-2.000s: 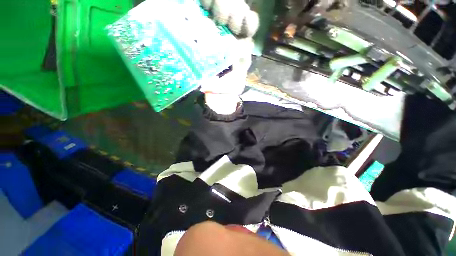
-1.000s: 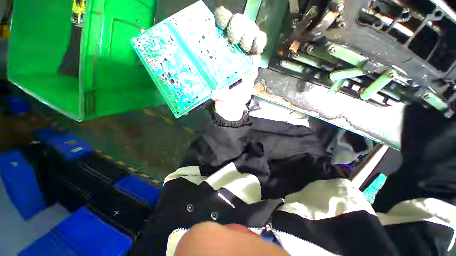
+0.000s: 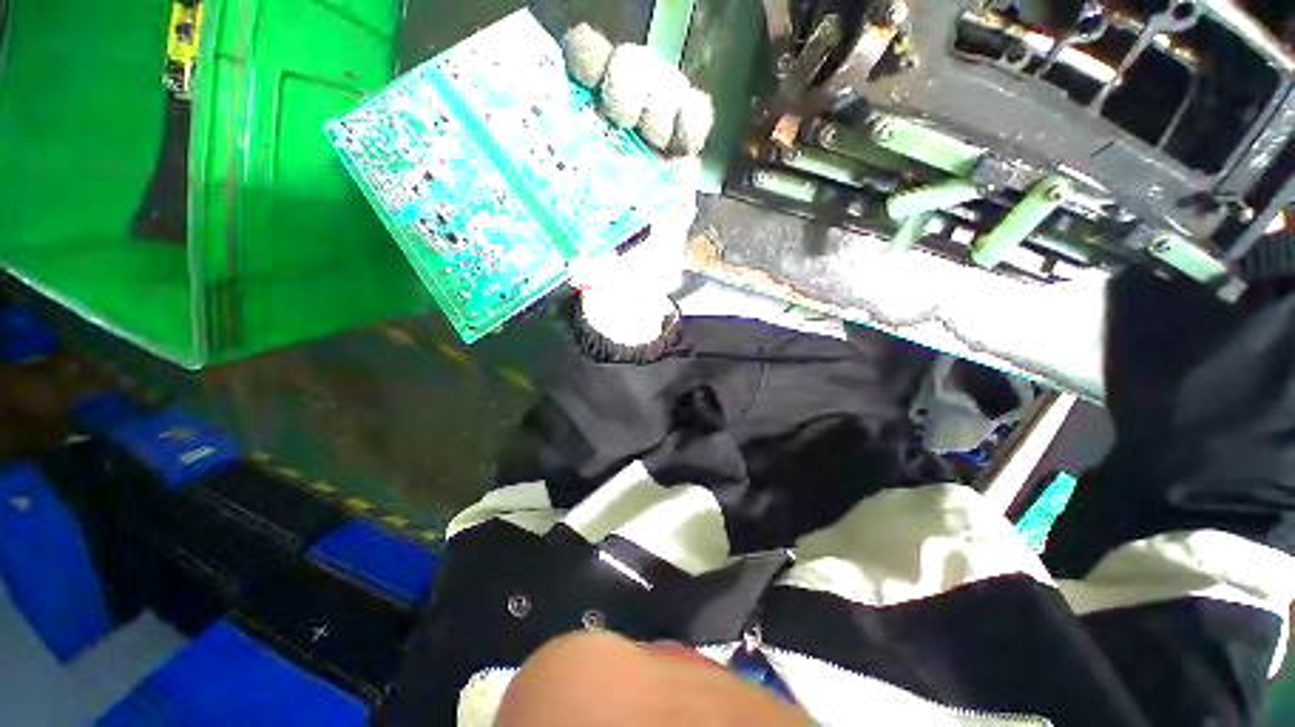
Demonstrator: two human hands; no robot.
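My left hand [image 3: 646, 107], in a whitish knitted glove, holds a green circuit board [image 3: 497, 171] by its right edge. The board is tilted in the air, its pale side with small parts and a centre strip facing me. The gloved fingers curl at its upper right edge; part of the hand is hidden behind it. My right sleeve [image 3: 1207, 412] runs up to the right edge of the picture, and my right hand is out of view.
A large green plastic bin [image 3: 298, 185] stands behind and left of the board. A dark metal pallet [image 3: 994, 100] with pale-green bars lies at the upper right, behind a worn metal bench edge [image 3: 909, 284]. Blue and black boxes [image 3: 227, 682] are at the lower left.
Over the last second the board and my left hand have shifted slightly left in view, with the surroundings also shifting. The glare on the board is less than two seconds ago. The grip looks unchanged.
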